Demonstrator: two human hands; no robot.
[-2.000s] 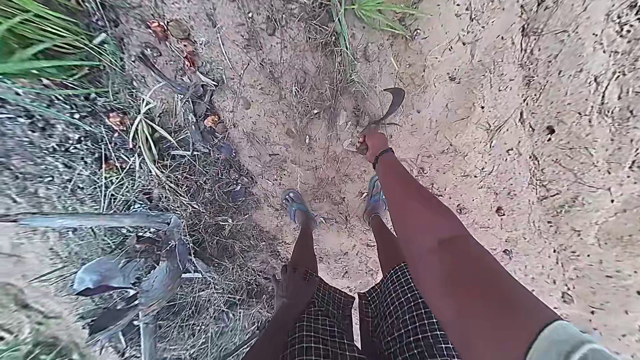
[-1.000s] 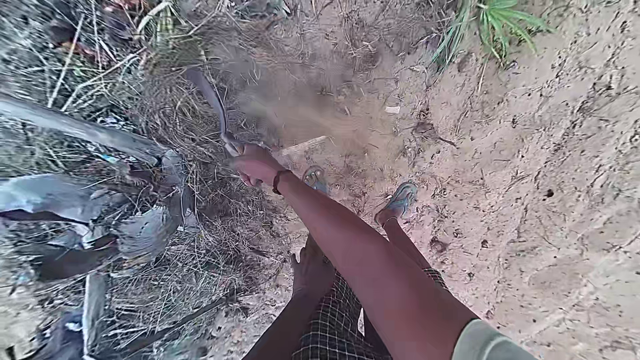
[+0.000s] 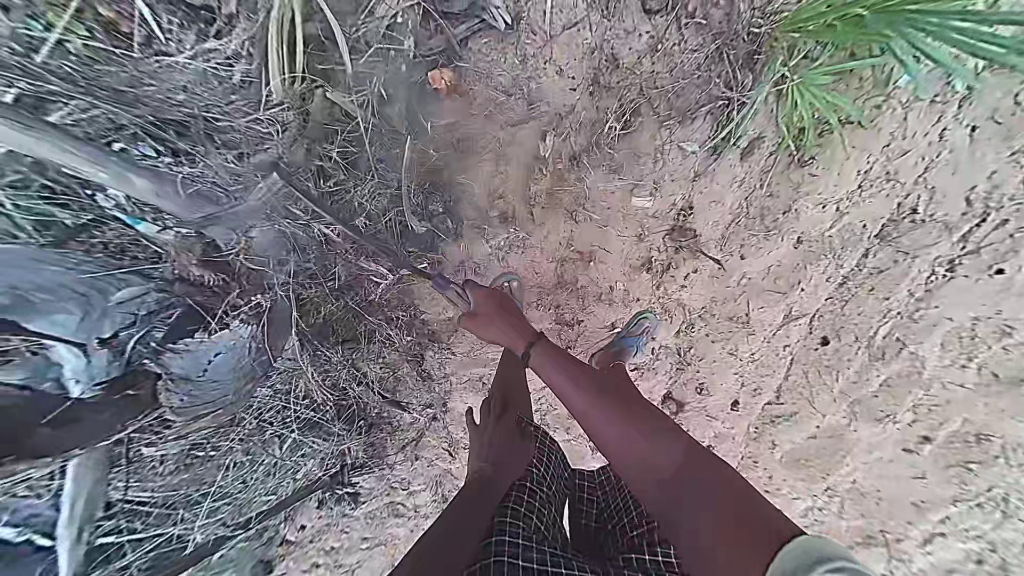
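Note:
My right hand [image 3: 494, 314], with a dark band at its wrist, is closed around the handle of a sickle [image 3: 360, 236]. The sickle's dark blade reaches up and left over dry grass, its far end blurred near a grey branch [image 3: 120, 168]. Lower down, my left hand [image 3: 498, 436] rests on or close to my left leg, just above the checked shorts [image 3: 544, 512]. Its fingers are partly spread and I see nothing in it.
Dry grass and twigs [image 3: 320, 448] cover the left side, with grey dried leaf sheaths [image 3: 212, 372] and an upright stick [image 3: 80, 504]. A green palm seedling [image 3: 824, 88] grows at the upper right. Sandy ground [image 3: 840, 360] lies on the right, beside my sandalled foot [image 3: 628, 340].
My right hand and the sickle have swung from ahead of my feet over to the dry grass at the left, then back a little towards my feet. The view has shifted.

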